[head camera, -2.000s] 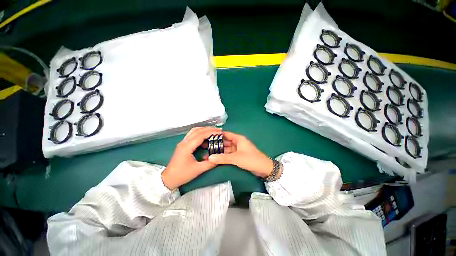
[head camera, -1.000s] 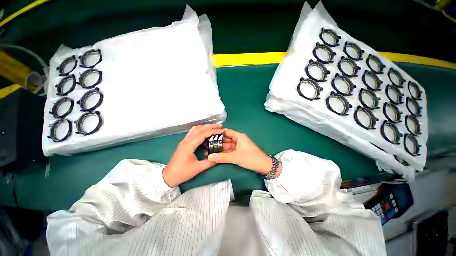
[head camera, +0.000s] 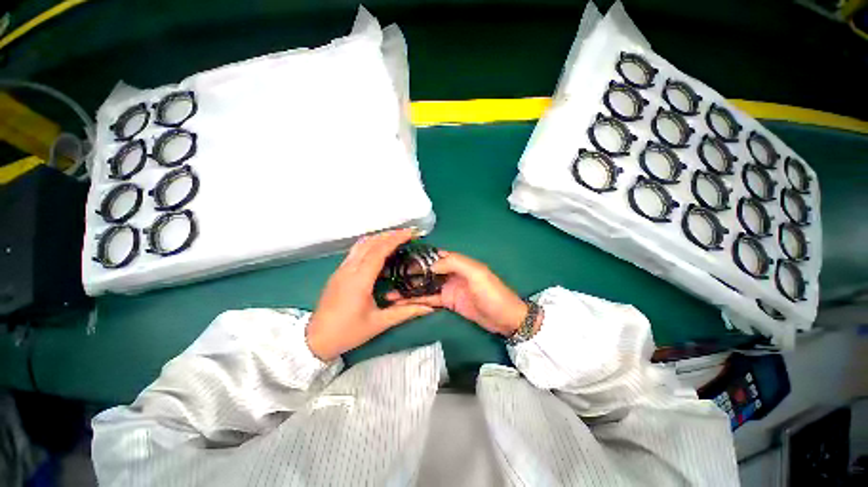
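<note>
Several stacked watch cases (head camera: 415, 270) are between my two hands, tilted so that the round opening shows. My left hand (head camera: 357, 297) holds them from the left, with fingers over the top and thumb below. My right hand (head camera: 473, 291) holds them from the right, its fingers partly hidden behind them. The left foam sheet stack (head camera: 295, 152) bears two columns of watch cases at its left side. The right foam sheet stack (head camera: 552, 171) bears rows of watch cases over most of its top.
Both foam stacks lie on a green bench (head camera: 466, 171) with yellow edge tape (head camera: 481, 112). A dark handheld controller (head camera: 750, 390) lies at the lower right, beside a black fixture (head camera: 820, 445). A black box (head camera: 38, 238) stands at the far left.
The held watch cases have turned from edge-on, showing as a striped block, to showing their ring opening. The fingers of my hands have shifted around them. The foam stacks look unchanged.
</note>
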